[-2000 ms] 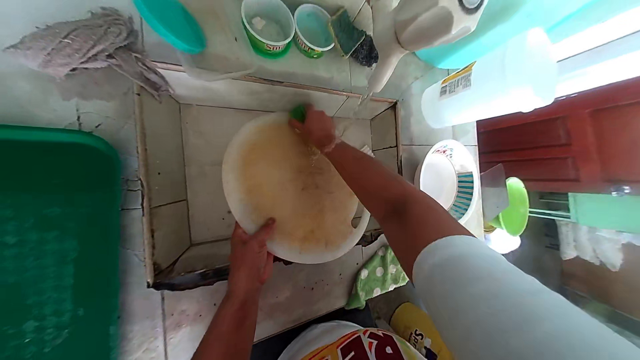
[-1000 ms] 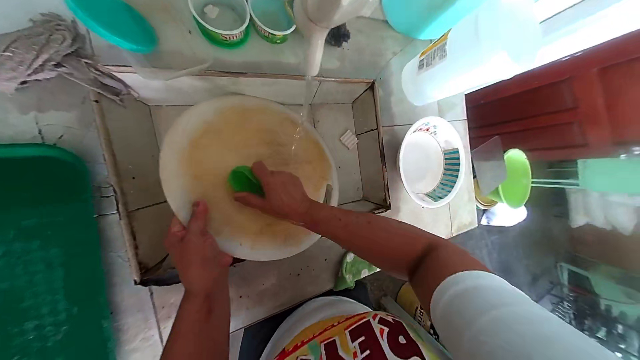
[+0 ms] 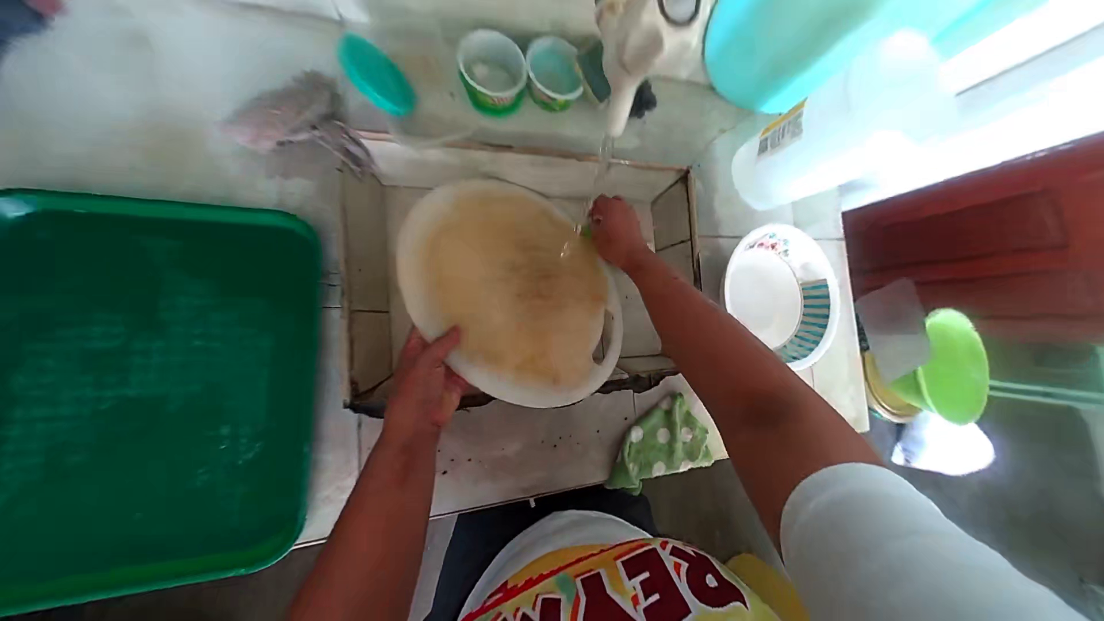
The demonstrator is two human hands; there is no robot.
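A round white cutting board (image 3: 517,293) with a stained, yellowish face is tilted over a tiled sink basin (image 3: 369,285). My left hand (image 3: 427,379) grips its lower left rim, thumb on the face. At the upper right rim is my right hand (image 3: 617,231), closed around a green scrubber (image 3: 586,231) that shows only as a small edge between the fingers. Water runs from the white faucet (image 3: 623,95) and falls close to that hand. The board's handle slot lies at its lower right.
Left of the basin lies a large green tray (image 3: 164,388). Behind it are a grey rag (image 3: 289,112), a teal lid (image 3: 377,75) and two tubs (image 3: 492,73), (image 3: 555,73). A white bowl (image 3: 780,297) stands right, a green dotted cloth (image 3: 664,440) at the front edge.
My right hand, with the green scrubber, has moved from the middle of the board to its upper right rim. The handle slot has come round lower on the right side. The view has shifted.
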